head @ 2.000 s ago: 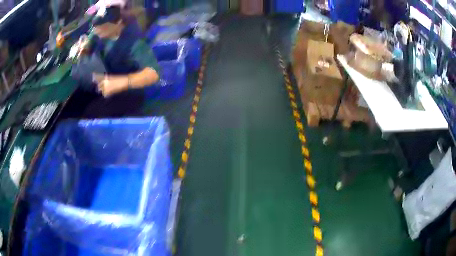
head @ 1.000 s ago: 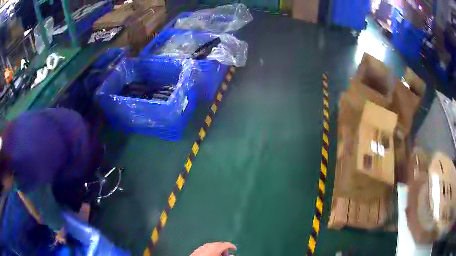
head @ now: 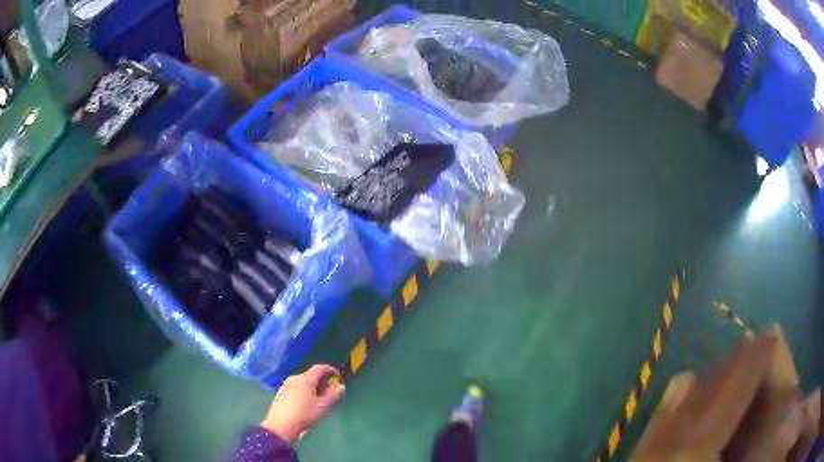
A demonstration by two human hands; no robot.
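Note:
My left hand is low in the view, in a dotted dark sleeve, loosely curled with a gap at the fingertips and nothing seen in it. It is in front of the near blue crate, touching nothing that I can see. That lined crate holds dark oblong units. Behind it, a black tray with small grey-black parts lies tilted on the liner bag of a second blue crate. A third lined crate holds dark small parts. My right hand is out of view.
A person's dark purple clothing is at the lower left beside a metal stool base. A green bench runs along the left. Cartons stand at the back and lower right. Striped tape crosses the floor.
The view has moved forward to the lined crates, which are now nearer and larger. The seated person has slid to the lower left edge. My left hand shows more fully, and a foot has come into view.

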